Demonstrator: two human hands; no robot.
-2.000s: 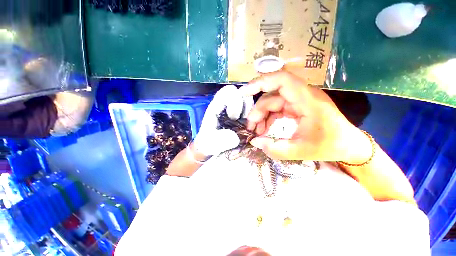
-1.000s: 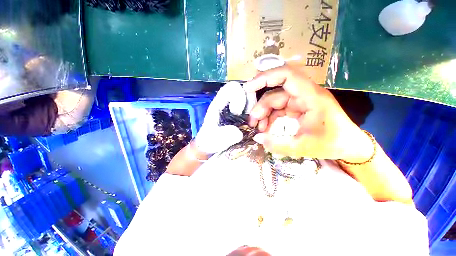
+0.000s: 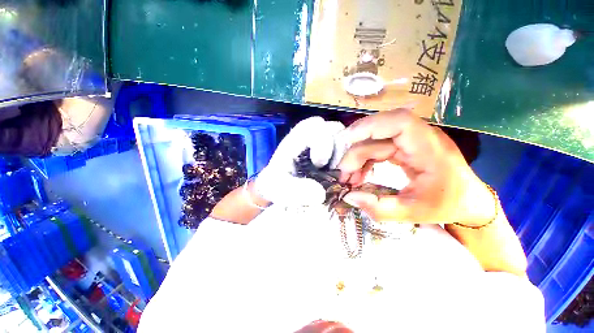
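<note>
My left hand [image 3: 296, 162], in a white glove, holds a black spiky flower head [image 3: 315, 172] in front of my chest. My bare right hand [image 3: 413, 172] is at its right side, thumb and fingertips pinched at the head's edge. A thin dark piece [image 3: 380, 189] shows between the right thumb and fingers; whether it is joined to the head cannot be told. The gloved fingers hide part of the head.
The cardboard pad [image 3: 404, 57] on the green table [image 3: 182, 52] bears a white glue dish [image 3: 364, 84]. A white bottle [image 3: 539, 45] lies at right. A blue crate [image 3: 154, 175] of dark clumps stands at left. Blue crates [image 3: 553, 214] stand at right. A person's arm [image 3: 81, 123] shows at far left.
The view has shifted and tilted, so the table and crates sit differently. Both hands remain together at the flower head. A thin dark piece now shows by the right thumb.
</note>
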